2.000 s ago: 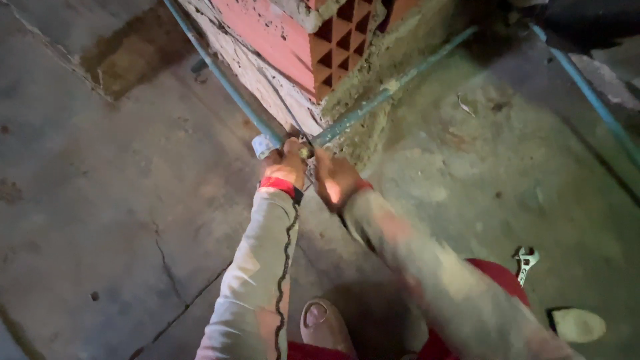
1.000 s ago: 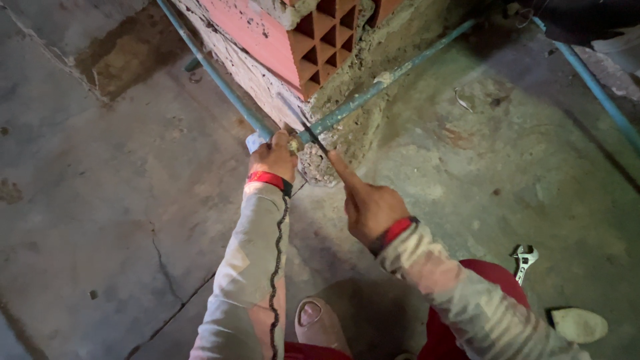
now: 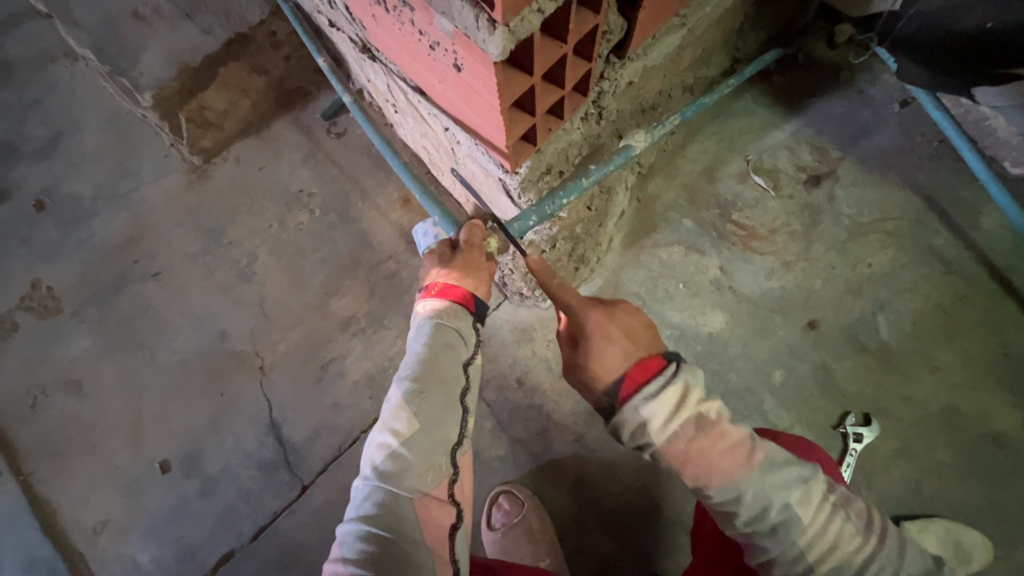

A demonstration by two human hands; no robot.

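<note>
At the corner of a hollow-brick wall, my left hand (image 3: 462, 260) is closed around the end of the left blue-green pipe (image 3: 384, 150), by a fitting mostly hidden under the fingers. A white, patterned piece (image 3: 430, 234) shows beside that hand. My right hand (image 3: 604, 336) grips a thin dark blade (image 3: 490, 210), its forefinger stretched along it; its handle is hidden in the palm. The blade crosses beside the near end of the right blue-green pipe (image 3: 592, 174); whether it touches cannot be told.
Hollow red bricks (image 3: 512, 96) stand on a rough mortar base. An adjustable wrench (image 3: 858, 438) lies on the concrete floor at the lower right, near a pale shoe (image 3: 952, 544). Another blue pipe (image 3: 952, 144) runs along the right, beside dark material (image 3: 960, 40). My foot (image 3: 520, 524) is below.
My right hand was close against my left at the pipe joint two seconds ago; it has drawn back towards the lower right, and the dark blade shows now. My left hand stays at the joint.
</note>
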